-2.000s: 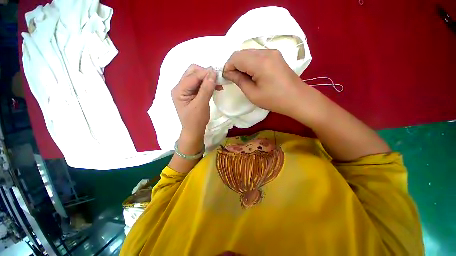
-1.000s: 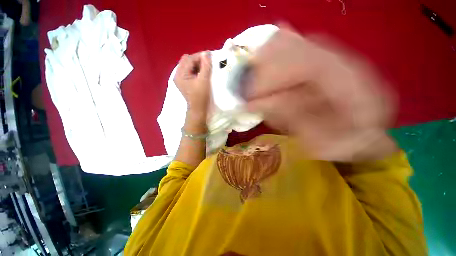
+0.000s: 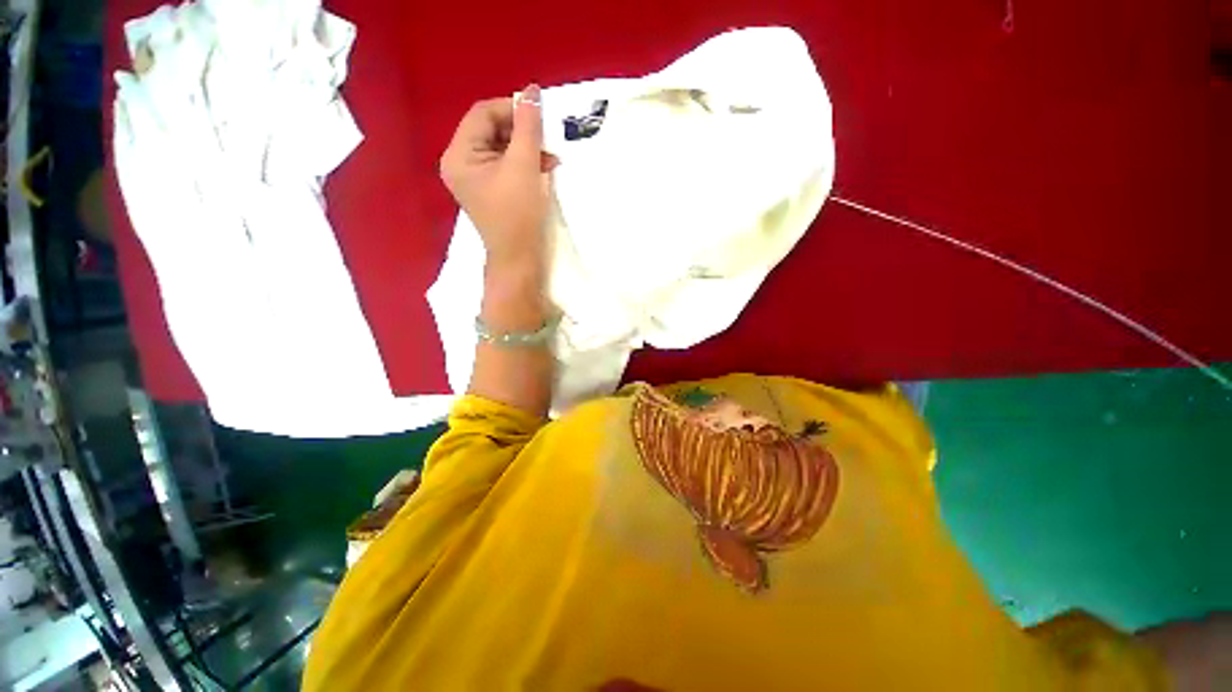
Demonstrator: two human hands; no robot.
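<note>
A white garment (image 3: 676,176) lies bunched on the red-covered table in front of me. My left hand (image 3: 503,169) pinches its edge between thumb and fingers at the garment's upper left. A small dark label (image 3: 585,122) shows on the cloth just right of those fingers. A pale sewing thread (image 3: 1007,261) runs taut from the garment's right side to the picture's right edge. My right hand is out of the picture; only part of the right forearm shows at the lower right edge. No needle can be made out.
A long pile of white garments (image 3: 250,243) lies at the left of the red table cloth (image 3: 946,122). Metal equipment (image 3: 81,500) stands at the far left. The green floor (image 3: 1081,487) shows beyond the table's near edge. A loose thread end lies at the top right.
My right hand has left the garment and gone out of the picture to the lower right. The thread, looped before, is now drawn out long. The label shows more fully. My left hand still pinches the cloth.
</note>
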